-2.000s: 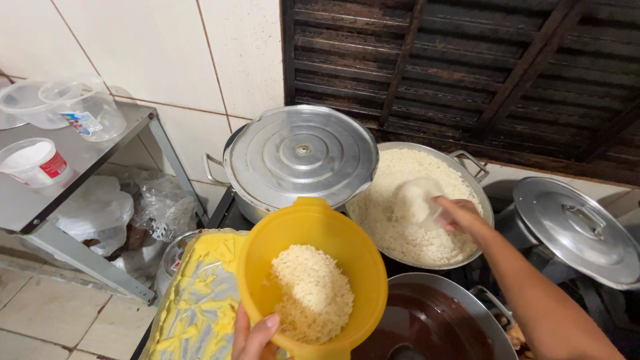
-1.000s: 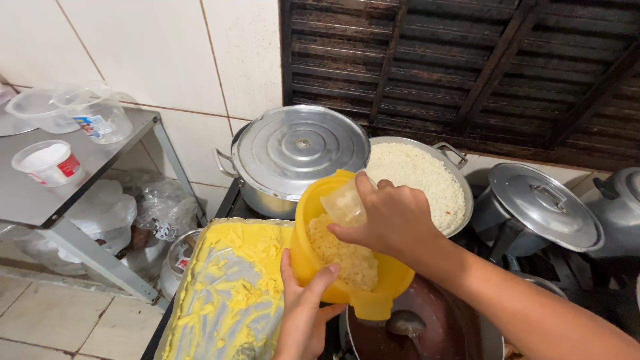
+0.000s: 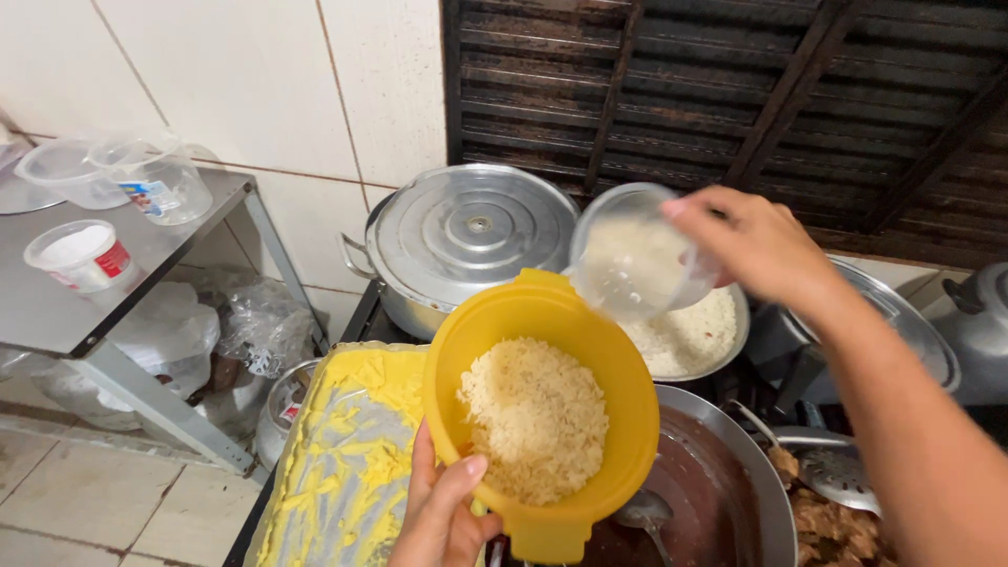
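My left hand (image 3: 453,504) grips the lower left rim of a yellow plastic bowl (image 3: 630,394), its thumb over the edge. White cooked rice (image 3: 543,417) is heaped inside the bowl. Up and to the right, my right hand (image 3: 748,240) holds a clear plastic container (image 3: 622,264) by its side, blurred, just above the bowl's upper right rim. Behind that container is a metal pot of rice (image 3: 701,335), partly hidden. Below the bowl, a pot of dark brown beans or sauce (image 3: 709,472) holds a metal spoon (image 3: 644,512).
A lidded aluminium pot (image 3: 472,236) stands behind the bowl. At left lies a tray smeared with something yellow (image 3: 339,465). A metal shelf (image 3: 165,260) carries plastic tubs (image 3: 83,252). Another lidded pot (image 3: 898,315) and a pan of meat pieces (image 3: 835,520) are at right.
My right hand has lifted the clear container out of the yellow bowl and moved it up and right. Two seconds ago that hand was at the rice pot. My left hand keeps hold of the bowl.
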